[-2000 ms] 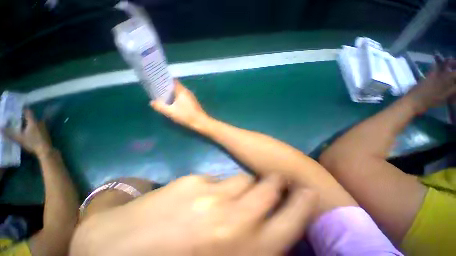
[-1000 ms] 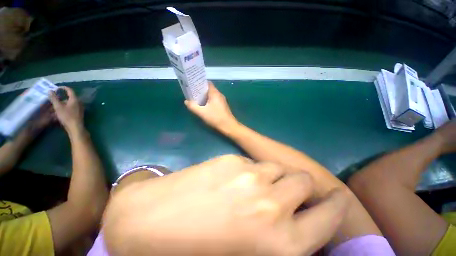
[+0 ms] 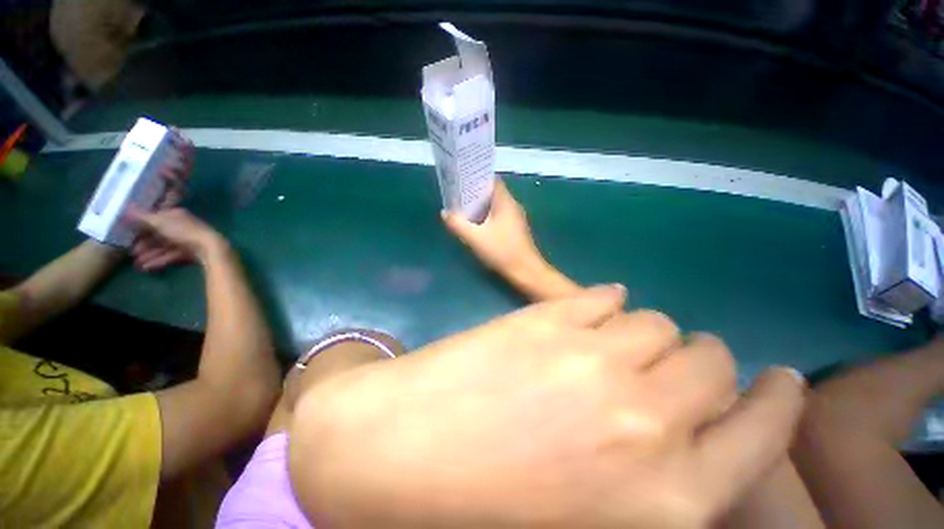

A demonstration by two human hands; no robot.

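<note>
My right hand (image 3: 499, 236) holds a tall white carton (image 3: 463, 150) by its lower end, upright above the green bench. The carton's top is open, with a tuck flap sticking up and smaller side flaps beside it. Small dark print shows on its faces. My left hand (image 3: 528, 413) is very large and close to the camera, back of the hand showing and fingers curled. Its palm is hidden, so I cannot tell if anything is in it. It covers most of my right forearm. A thin band is at my left wrist.
At left, a person in a yellow shirt holds a closed white carton (image 3: 129, 184) in both hands. At right, a white carton (image 3: 913, 248) lies on flat white blanks (image 3: 864, 258), near another person's arm. A white strip (image 3: 600, 168) crosses the green bench top (image 3: 342, 238).
The view has swung left, so the bench things sit further right. The carton in my right hand is more upright. The left neighbour's carton is now tilted upright in both hands. My left hand remains close to the camera.
</note>
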